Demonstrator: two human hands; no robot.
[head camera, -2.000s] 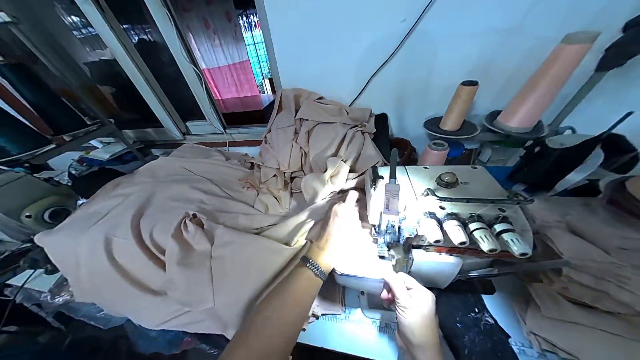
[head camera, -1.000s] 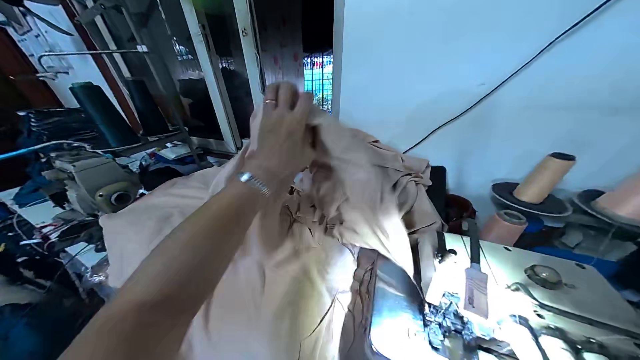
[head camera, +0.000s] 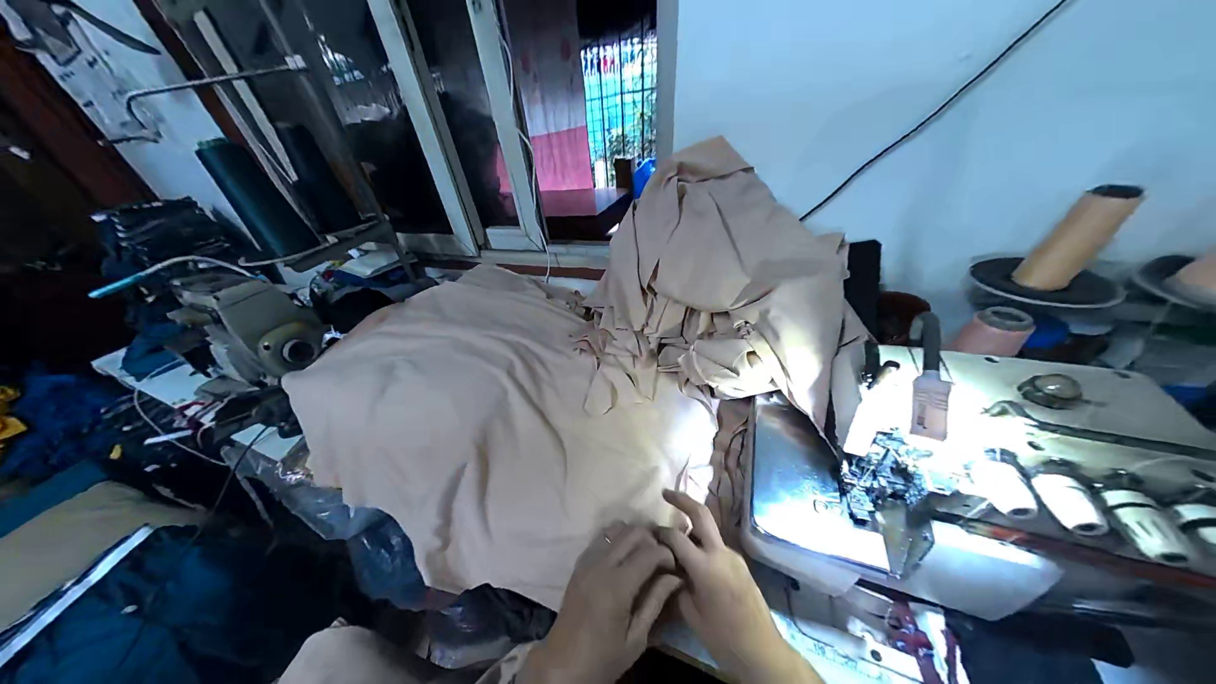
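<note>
Both hands are close together at the near edge of a large heap of beige fabric (head camera: 494, 408). My left hand (head camera: 617, 589) rests there with bent fingers, and my right hand (head camera: 708, 570) touches or nearly touches it from the right, its forefinger pointing up over the cloth. Whether fabric is pinched between the fingers cannot be seen. Just to the right is an overlock sewing machine (head camera: 1092, 399), its lamp lighting the needle area and the smooth metal plate (head camera: 798, 475). More beige cloth (head camera: 722, 247) is bunched high behind the heap.
Thread cones (head camera: 1078, 237) stand on holders at the back right. A second sewing machine (head camera: 252, 323) is at the left, with dark garments (head camera: 171, 589) below it. Clear plastic (head camera: 380, 551) lies along the heap's near left side. A window (head camera: 456, 123) is behind.
My left hand, raised over the back of the fabric one second ago, has come down to the near edge. My right hand, out of view then, is now beside it. Cloth is piled higher at the back.
</note>
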